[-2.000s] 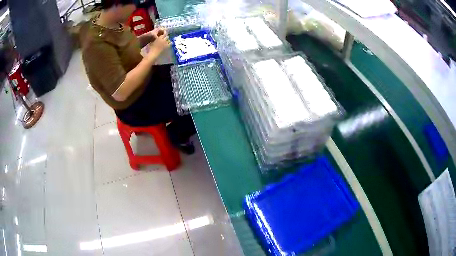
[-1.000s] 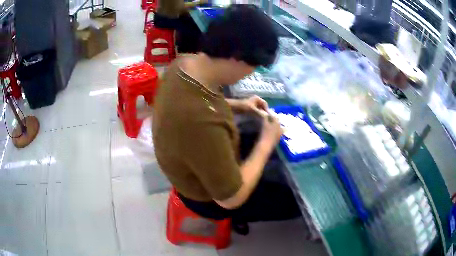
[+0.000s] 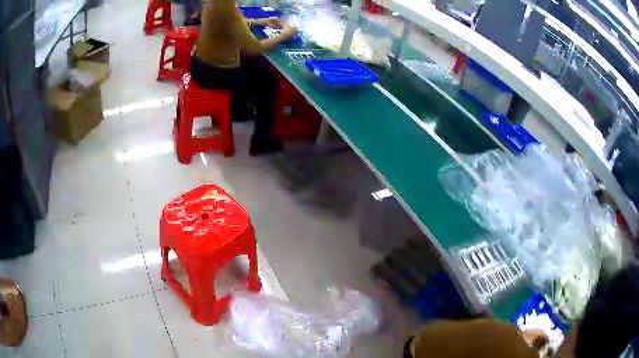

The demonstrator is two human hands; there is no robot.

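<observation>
Neither of my hands is in the picture. Nearest in front of me, at the lower right edge, a person's brown-clad shoulder and dark hair are cut off by the frame. Beside them a blue tray holds a heap of small white pieces. A clear pocketed tray with white parts lies on the green bench. A large crumpled clear plastic bag lies behind it, with cream parts near its lower end.
A red stool stands on the tiled floor, with a clear plastic bag beside it. Another person sits farther along the bench on a red stool. An empty-looking blue tray is on the bench. Cardboard boxes stand at left.
The view has moved forward along the bench. The seated person in brown has shifted to the lower right edge. The red stool and floor bag now show nearer, and a farther worker is more visible.
</observation>
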